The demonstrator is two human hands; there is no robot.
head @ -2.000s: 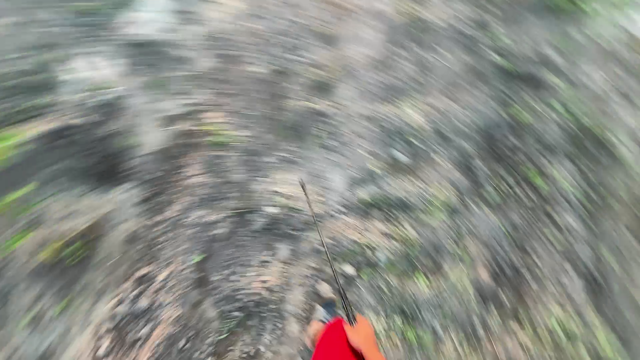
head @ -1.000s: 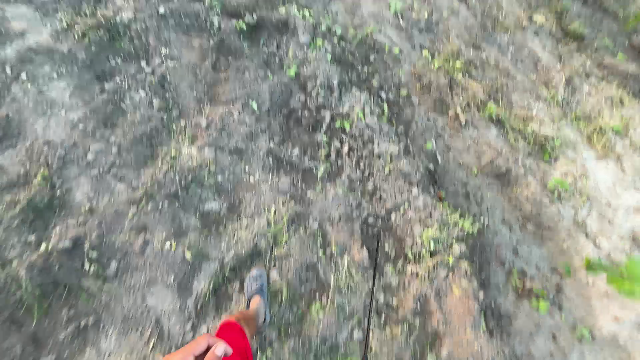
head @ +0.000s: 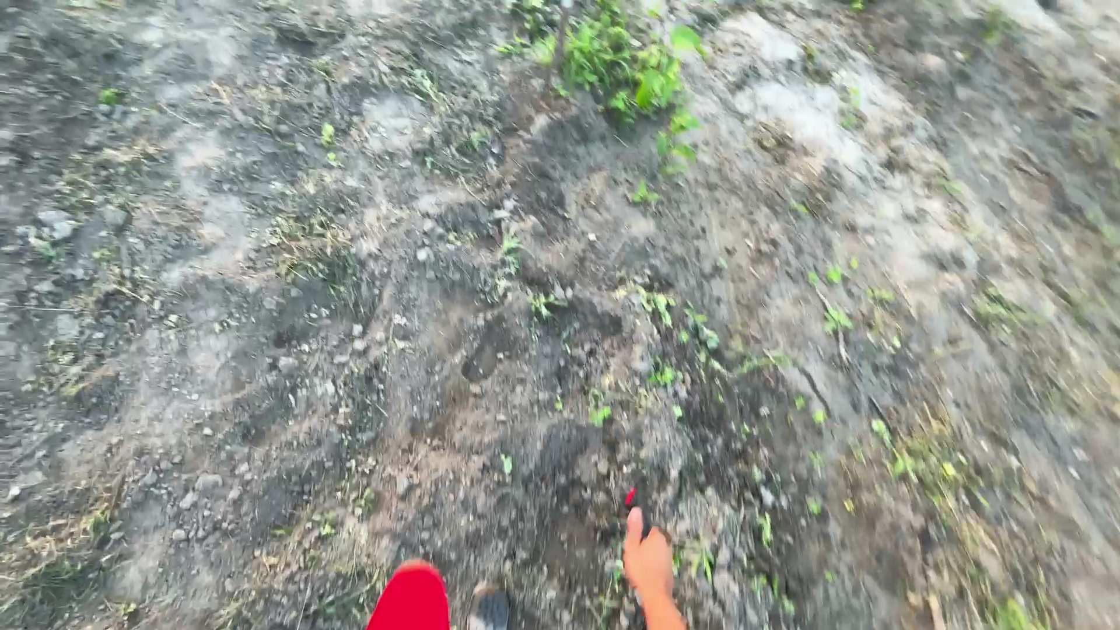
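Note:
My right hand is low in the head view, right of centre, with its fingers closed around a dark handle. A small red tip shows just above the thumb. What the handle belongs to cannot be made out. My left hand is out of view. Left of the right hand, red cloth over a knee rises from the bottom edge. Beside it the toe of a grey shoe rests on the soil.
Rough grey-brown soil with small stones fills the view. A leafy green clump grows at the top, right of centre. Small seedlings dot the middle, and dry grass lies to the right. A pale stone is at the left.
The left hand, seen at the lower left a second ago, is out of view. The right hand has come into view at the bottom. A thin dark rod seen earlier no longer shows. The view has shifted over the ground.

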